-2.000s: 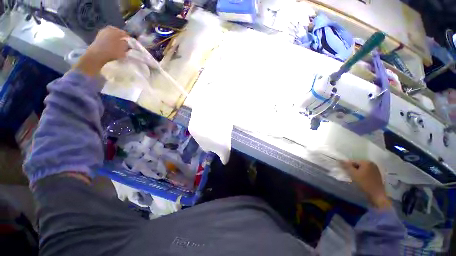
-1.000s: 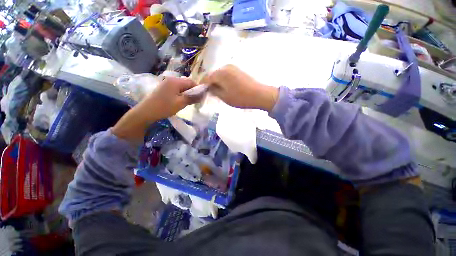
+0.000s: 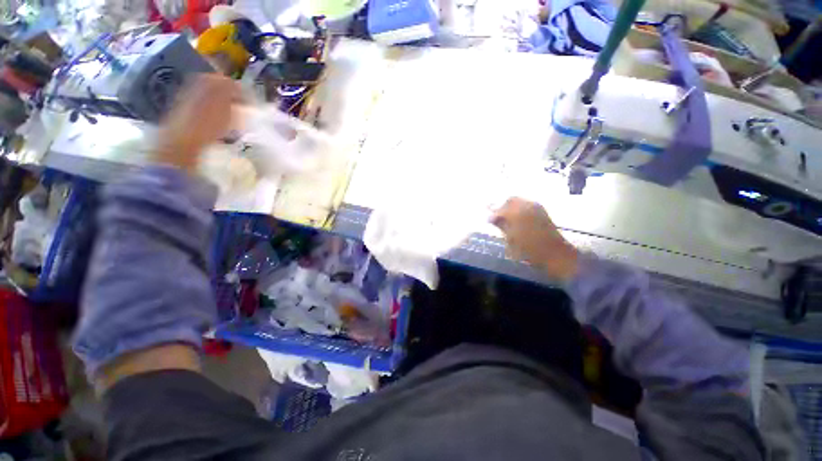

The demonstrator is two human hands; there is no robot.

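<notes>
My left hand (image 3: 200, 119) is blurred at the upper left, raised over the table's left part. It grips white fabric strips (image 3: 290, 146), which trail to its right, also blurred. My right hand (image 3: 534, 236) is at the table's front edge, below the sewing machine head, with its fingers curled together. Glare hides whether cloth is between its fingertips. A white cut panel (image 3: 406, 245) hangs over the front edge between my hands. The lockstitch sewing machine (image 3: 631, 117) stands at the right, its presser foot (image 3: 577, 178) above the glaring table.
A blue plastic basket (image 3: 306, 347) with scraps is below the table edge. A purple cloth band (image 3: 692, 126) hangs on the machine. A green-handled rod (image 3: 617, 38) rises above it. A grey machine part (image 3: 162, 76) stands upper left. A red crate (image 3: 31, 369) is lower left.
My hands were together over the left of the table and have separated. My left hand has moved up and left with white cloth; my right hand has moved right to the front edge.
</notes>
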